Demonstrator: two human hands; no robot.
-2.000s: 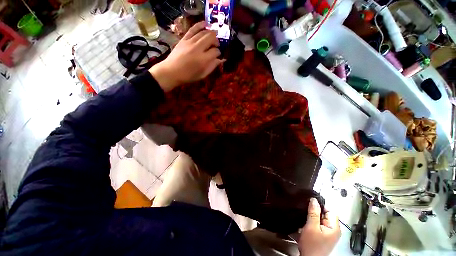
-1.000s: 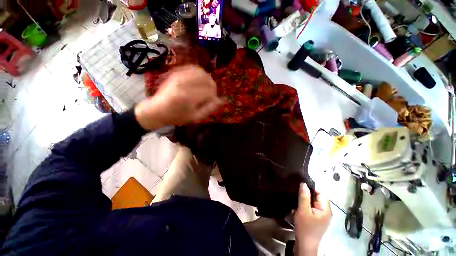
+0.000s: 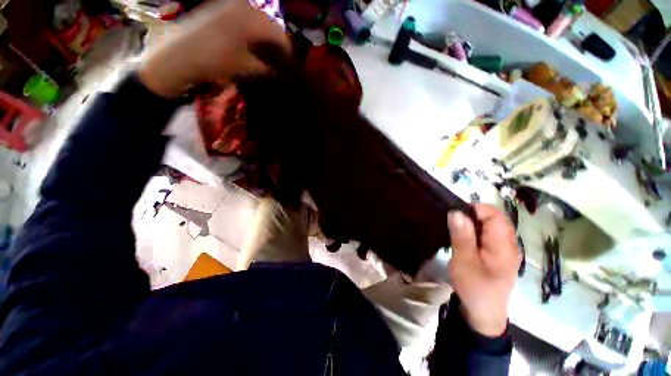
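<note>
The dark brown cloth (image 3: 368, 183) is stretched between my two hands, over my lap and the table's front edge. Red-orange patterned fabric (image 3: 223, 121) shows bunched below my left hand. My left hand (image 3: 221, 44) is blurred at the top left, with dark cloth gathered at its fingers. My right hand (image 3: 482, 257) pinches the cloth's edge between thumb and fingers, left of the snips. The white-cream sewing machine (image 3: 533, 136) stands beyond my right hand; the cloth lies beside it.
Slim dark snips (image 3: 551, 269) lie on the white table (image 3: 405, 110) right of my right hand. A dark thread cone (image 3: 402, 42) stands at the back. A rear shelf (image 3: 471, 18) holds spools and crumpled brown material. A green basket (image 3: 40, 88) is at the far left.
My left hand has lifted and moved up left, pulling the cloth with it. The brown cloth now covers most of the patterned side. My right hand has moved up and right, still pinching the edge.
</note>
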